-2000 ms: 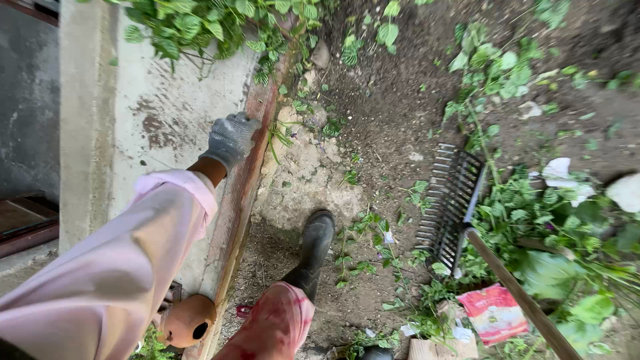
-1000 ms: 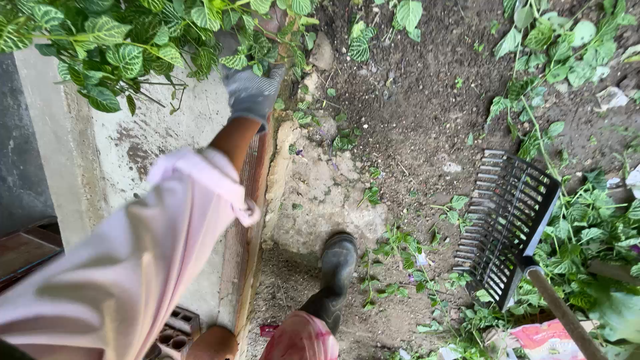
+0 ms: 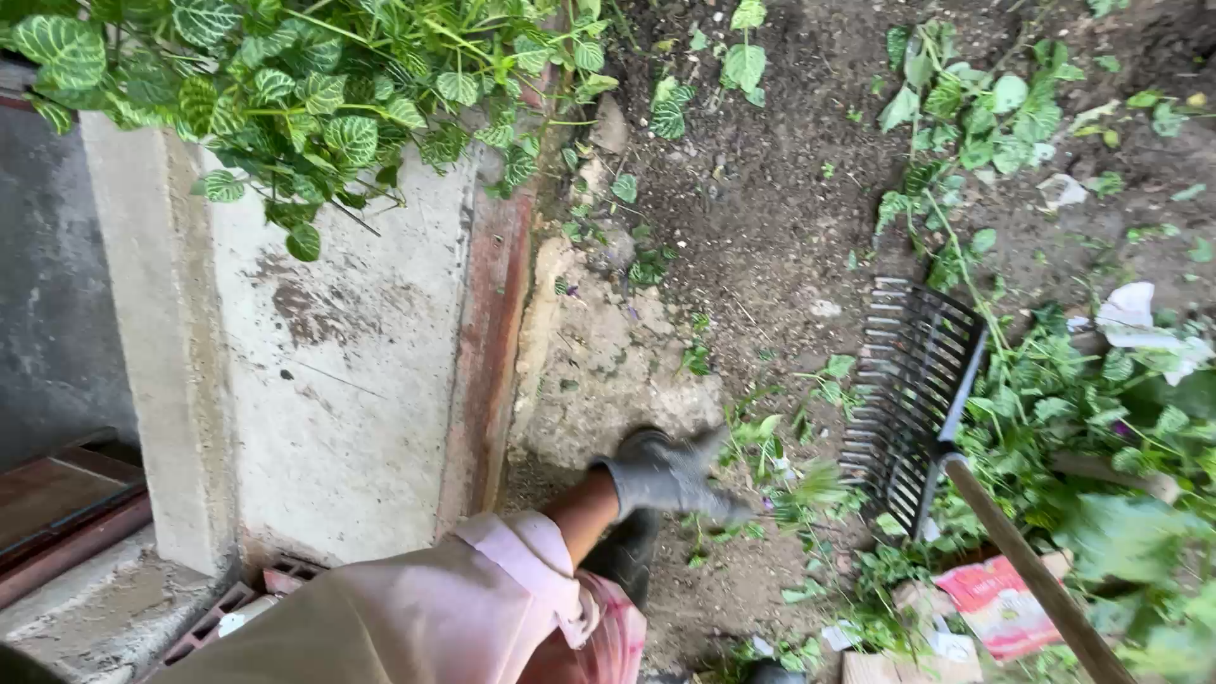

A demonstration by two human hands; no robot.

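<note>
My left hand point(image 3: 670, 480), in a grey glove, reaches across above a dark rubber boot point(image 3: 627, 556), its fingers apart and somewhat blurred. Just past its fingertips are loose green leaves, one blurred tuft point(image 3: 817, 483) among them. To the right a black rake head point(image 3: 912, 408) lies with its tines toward the left, on a wooden handle point(image 3: 1035, 579) that runs off the lower right. My right hand is out of view.
Leafy vines point(image 3: 370, 104) overhang a pale concrete ledge point(image 3: 332, 380) with a reddish edge point(image 3: 489, 351). Pulled greenery point(image 3: 1045, 408) lies on the soil at right, with a red and white packet point(image 3: 1007, 603). Hollow bricks point(image 3: 214, 622) sit at lower left.
My left hand was at the ledge's edge, partly under the vines one second ago; it has moved down and right, toward the rake.
</note>
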